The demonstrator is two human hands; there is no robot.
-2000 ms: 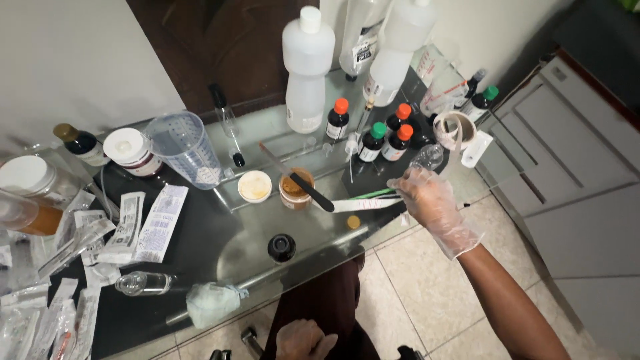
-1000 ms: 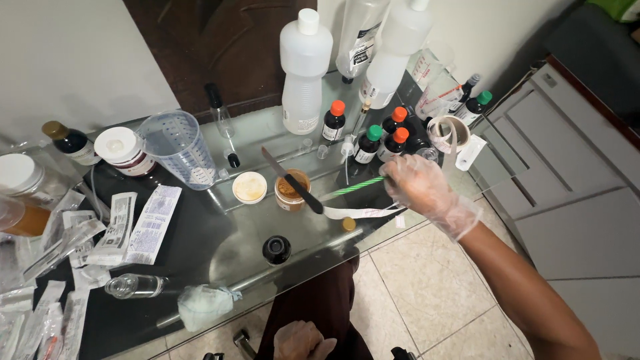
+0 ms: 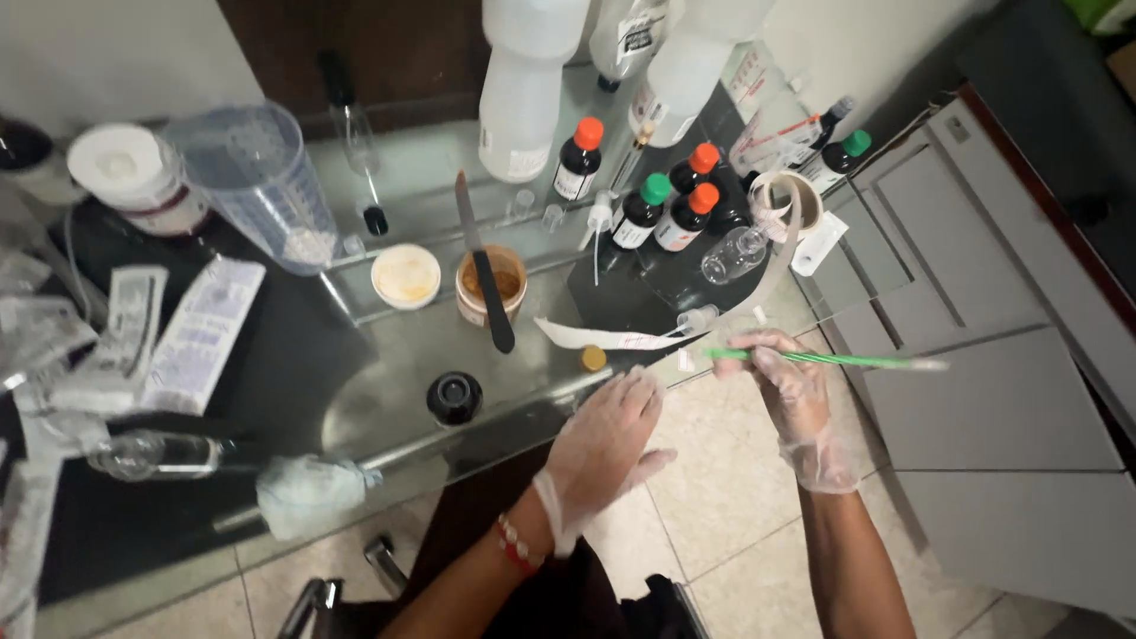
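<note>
My right hand (image 3: 790,382), in a clear glove, holds a green striped stick (image 3: 834,358), perhaps a pencil or brush, beyond the table's front edge. Also gloved, my left hand (image 3: 612,426) is empty, its fingers over the edge near a yellow cap (image 3: 593,358). A strip of printed labels (image 3: 612,339) curls from a roll (image 3: 792,202) along the edge. Across an open jar of brown paste (image 3: 508,271) lies a black-handled knife (image 3: 490,297), with a white lid (image 3: 406,276) to its left. A small black bottle or cap (image 3: 454,398) stands in front.
Dark bottles with orange and green caps (image 3: 642,213) stand behind the label strip, near a clear empty bottle (image 3: 734,255). Large white bottles (image 3: 519,106) are at the back. A plastic measuring jug (image 3: 257,191), wrapped packets (image 3: 202,337) and a crumpled pale cloth or glove (image 3: 311,497) lie left.
My left hand has risen from my lap to the table's front edge. My right hand has drawn back from the table with the green stick, which lay over the strip's end before.
</note>
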